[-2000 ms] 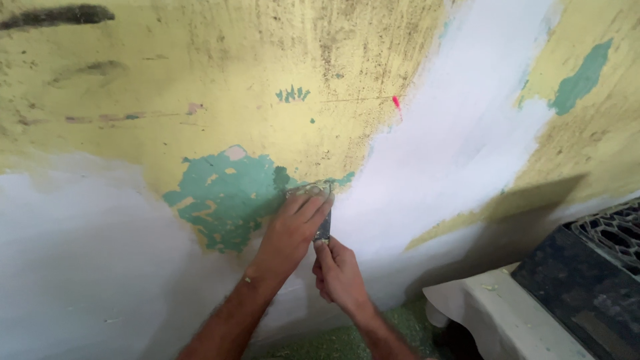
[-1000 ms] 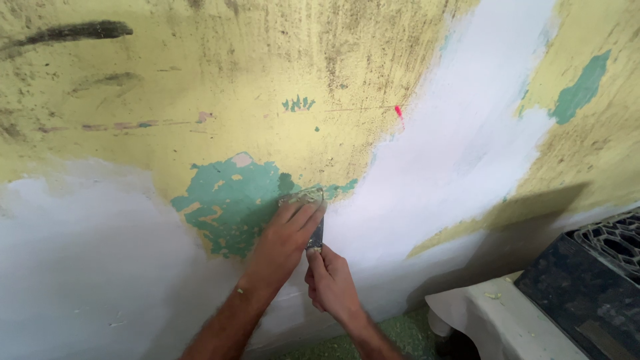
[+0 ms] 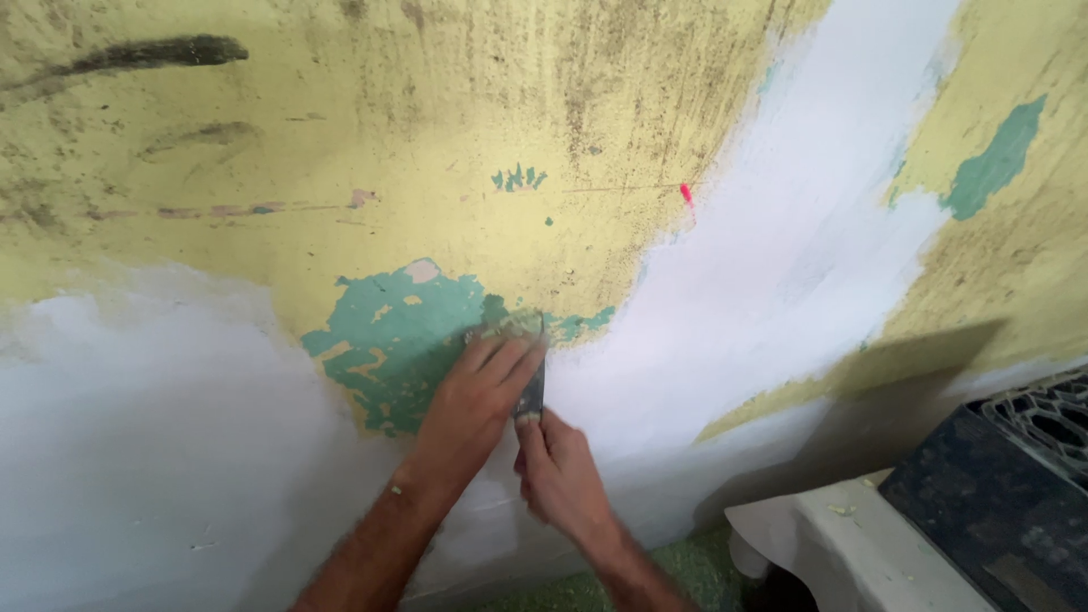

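Note:
My right hand (image 3: 552, 467) is closed around the handle of a scraper (image 3: 531, 387), whose dark metal blade points up the wall. The fingers of my left hand (image 3: 480, 391) lie over the blade near its upper edge, pressing it against the wall. Paint flakes (image 3: 518, 325) are gathered at the fingertips and blade edge, which is partly hidden. Left of the blade is a patch of exposed green paint (image 3: 399, 314) within the yellow painted wall (image 3: 425, 144). A small green strip (image 3: 586, 321) shows to the right of the blade.
White areas (image 3: 722, 289) cover parts of the wall. At lower right, a dark box (image 3: 977, 501) with a mesh-like top stands on a pale covered surface (image 3: 867, 544) with paint flakes on it. Green speckled floor (image 3: 710, 565) shows below. A pink mark (image 3: 686, 194) is on the wall.
Both hands stay at the right edge of the green patch with the scraper, with only small shifts.

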